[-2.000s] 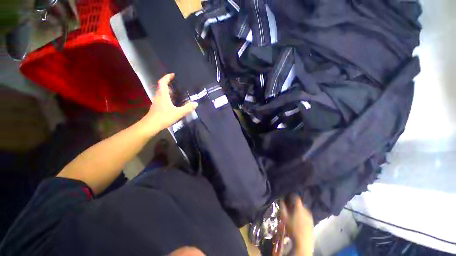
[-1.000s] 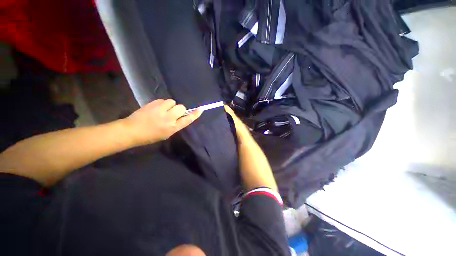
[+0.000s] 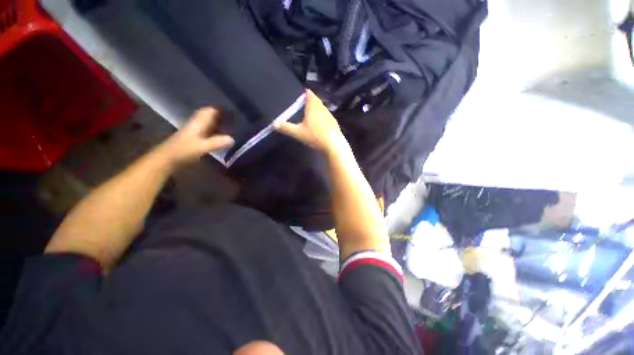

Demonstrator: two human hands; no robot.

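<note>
A dark garment piece (image 3: 208,66) lies long and smooth in front of me, with a narrow white strip (image 3: 267,129) across its near end. My right hand (image 3: 311,126) is at the strip's far right end, fingers and thumb on the strip and cloth edge. My left hand (image 3: 201,139) is slightly blurred beside the strip's left end, thumb and fingers apart; I cannot tell whether it touches the cloth. A crumpled dark garment pile (image 3: 417,62) with white strips lies beyond my right hand. No iron is visible.
A red plastic basket (image 3: 62,97) stands at the left. A white table (image 3: 535,118) extends right of the pile. Below it are a dark thing, a blue and white object (image 3: 432,249) and blurred clutter at lower right. My dark-clothed body fills the bottom.
My right hand first left the shiny metal thing at lower right for the white strip. The strip now stretches longer and tilted between my hands. My left hand has opened off it. The view has shifted right.
</note>
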